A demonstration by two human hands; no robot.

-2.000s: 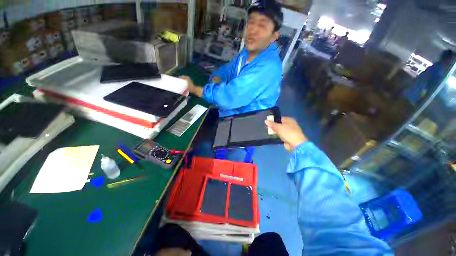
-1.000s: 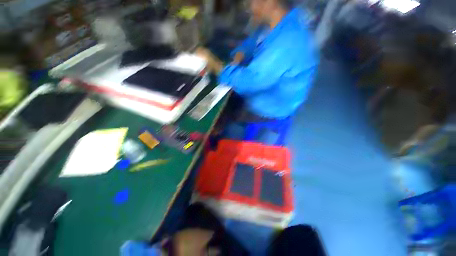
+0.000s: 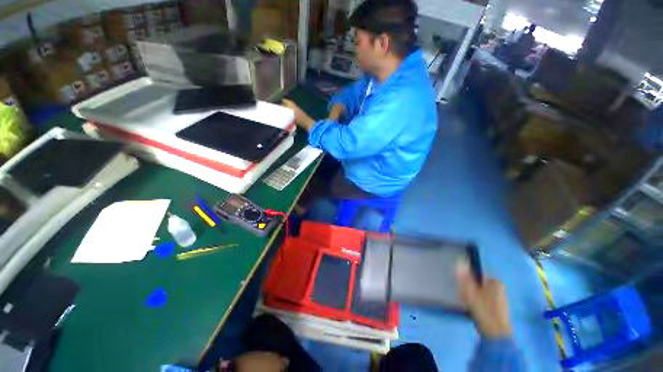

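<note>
My right hand [image 3: 488, 304] grips the right end of a dark-framed grey slab, a tablet or screen assembly [image 3: 429, 272]. The slab is blurred and its left end overlaps the right side of the red parts tray [image 3: 291, 280]; whether they touch I cannot tell. The divided red tray holds dark slabs [image 3: 332, 280] and sits on stacked white foam trays [image 3: 320, 330]. My left hand [image 3: 256, 362] is low at the bottom edge, partly cut off; its fingers cannot be made out.
The green bench [image 3: 116, 327] at left holds a multimeter [image 3: 246, 213], a bottle [image 3: 181, 231], tweezers [image 3: 207, 251], blue picks [image 3: 156, 297], paper [image 3: 122, 231] and white trays with black tablets [image 3: 234, 135]. A person in blue [image 3: 385, 131] sits ahead. A blue crate [image 3: 603, 327] stands right.
My right hand and the slab, out of view one second ago, are back in view, lower than two seconds ago and over the red tray's right side. The person ahead has turned towards the bench.
</note>
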